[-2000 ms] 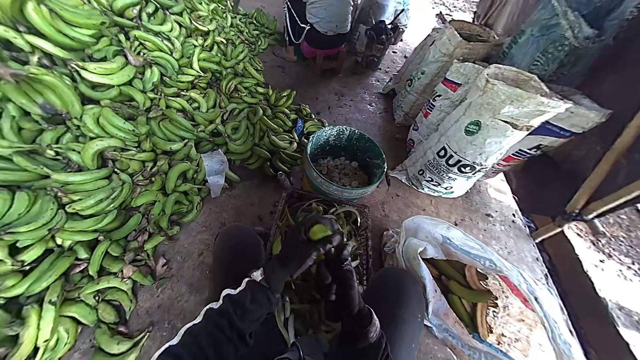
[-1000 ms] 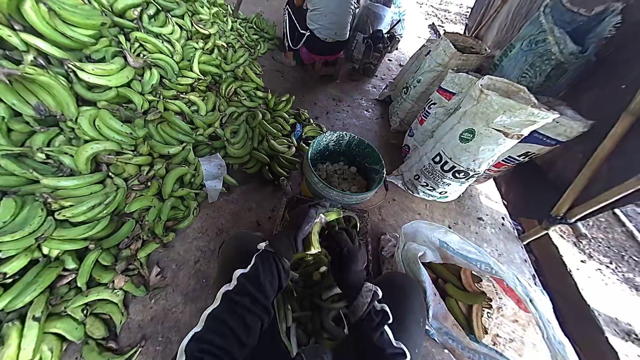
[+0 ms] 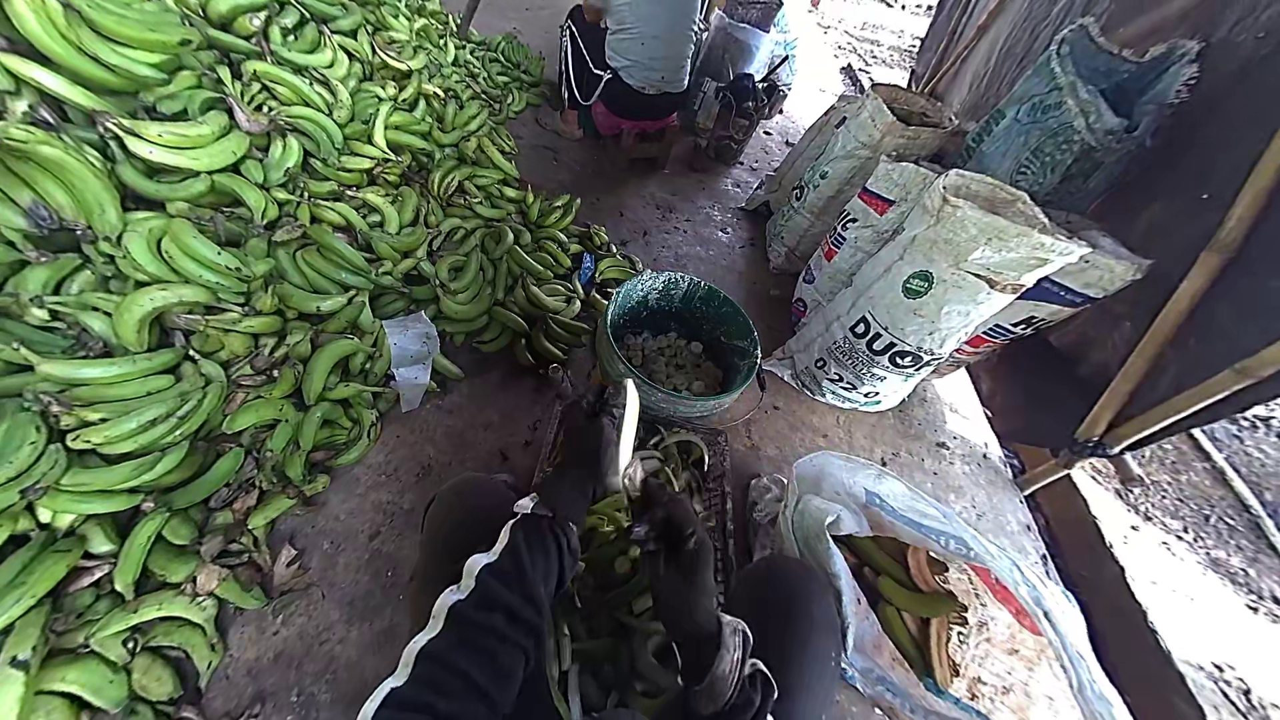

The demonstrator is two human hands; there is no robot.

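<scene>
A pale, peeled plantain stands nearly upright between my dark-gloved hands. My left hand is closed along its left side, fingers partly hidden. Against its lower end, my right hand is curled by a pale strip that looks like peel; its grip is unclear. Green plantain peels lie below both hands, between my knees, in a dark crate. Just beyond the hands is a green bucket holding many pale, round pieces.
A large heap of green plantains covers the left side, with a piece of paper at its edge. Upright woven sacks stand at right. Nearer is an open plastic sack with plantains and peels. A seated person is ahead.
The plantain between my hands showed green peel a second ago; a pale, bare length shows now. My left hand has moved forward, closer to the bucket.
</scene>
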